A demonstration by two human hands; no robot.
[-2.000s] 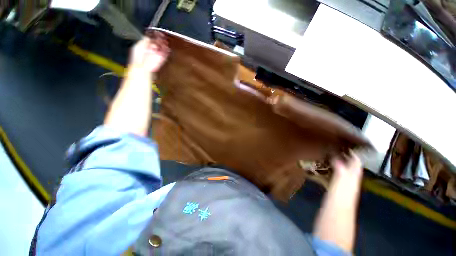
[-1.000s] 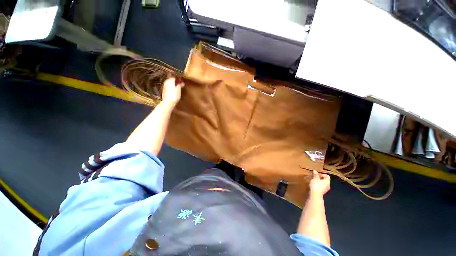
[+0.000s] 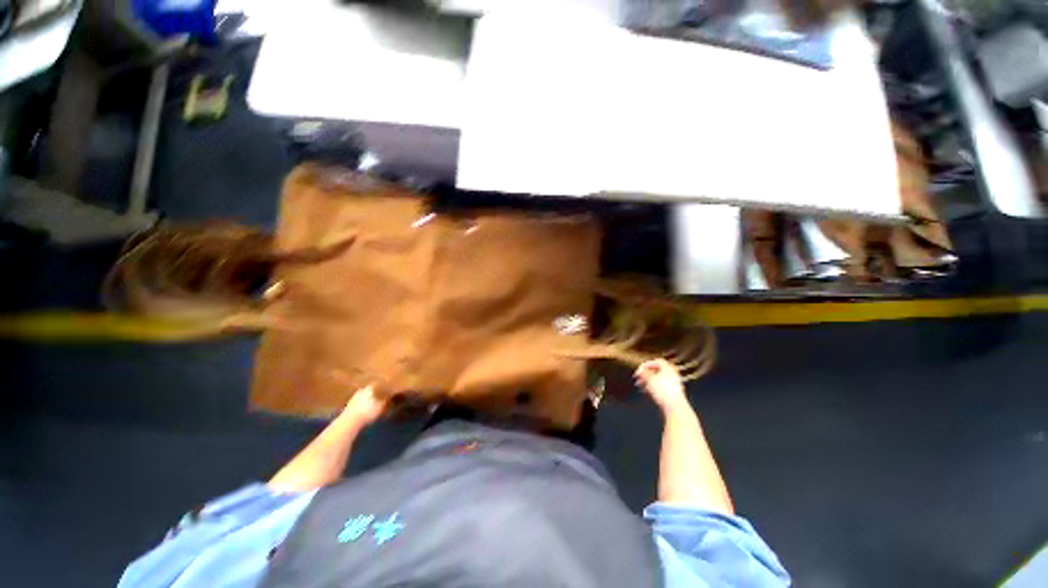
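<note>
A pile of flat brown bags (image 3: 425,299) lies in front of me, with a wrinkled brown bag on top. Bunched tan handles (image 3: 190,276) stick out at its left end, and more handles (image 3: 655,327) at its right end. My left hand (image 3: 365,404) is at the near edge of the top bag, fingers on or against the edge; the blur hides whether it grips. My right hand (image 3: 660,379) has its fingers closed around thin handle straps at the right end. A small whitish spot shows on the bag near the right handles.
A white machine table (image 3: 678,126) stands beyond the pile. Folded brown pieces with white edges (image 3: 850,247) are under its right end. A yellow floor line (image 3: 850,310) crosses the dark walkway (image 3: 873,425). Another white surface (image 3: 356,69) is at the upper left.
The view has turned and blurred. The top bag, lifted and moving two seconds ago, lies on the pile. My left hand has moved to the near edge, my right hand outward to the right handles.
</note>
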